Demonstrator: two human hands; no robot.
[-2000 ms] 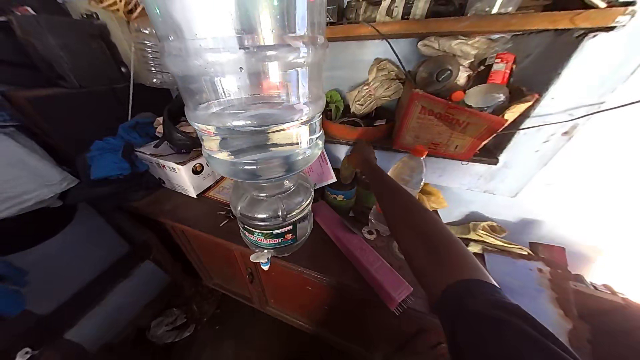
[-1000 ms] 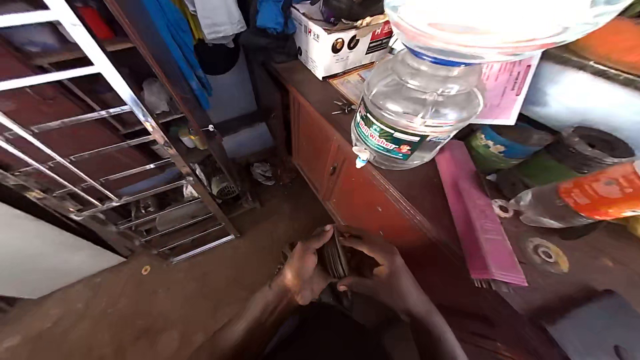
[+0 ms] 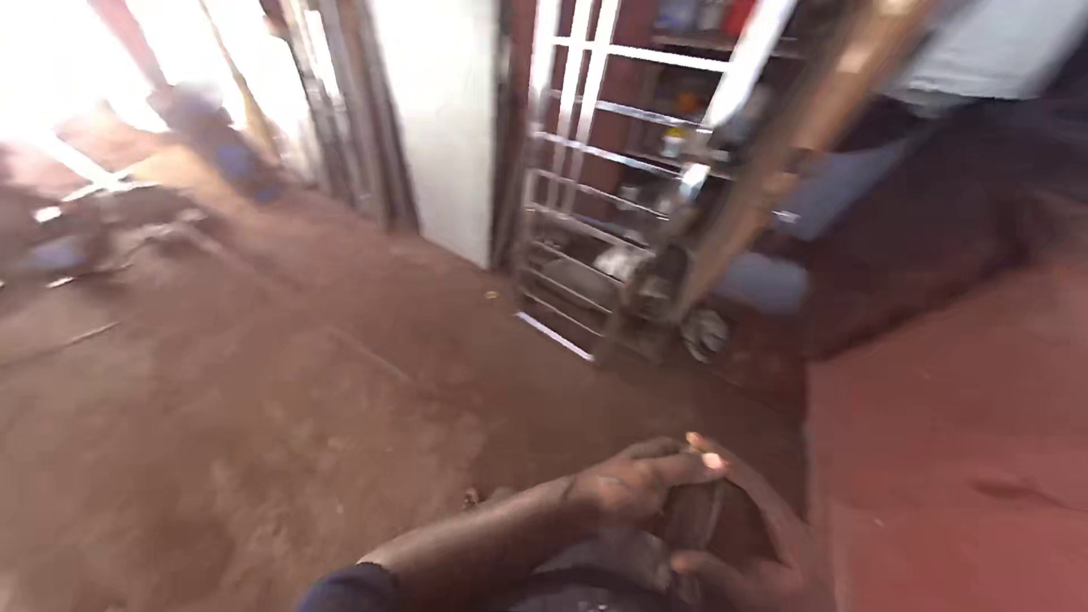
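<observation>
Low in the view, a dark rounded object (image 3: pixel 693 514) sits between my two hands, blurred so that its exact kind cannot be told. My left hand (image 3: pixel 629 489) lies over its left and upper side, with the fingers reaching across the top. On the other side, my right hand (image 3: pixel 769 540) curves around it, thumb and fingers spread along its right edge. Both hands are in front of my body, just left of a red surface.
A metal ladder-like frame (image 3: pixel 586 153) stands upright ahead, near shelves holding small containers. Beside it are a white panel (image 3: pixel 442 127) and a slanted wooden post (image 3: pixel 765 195). Brown floor (image 3: pixel 255 408) spreads left. The red surface (image 3: pixel 952 442) is close on the right.
My right arm, stretched over the cabinet top two seconds ago, is now down in front of me, and both hands hold the dark object. The view has swung far left.
</observation>
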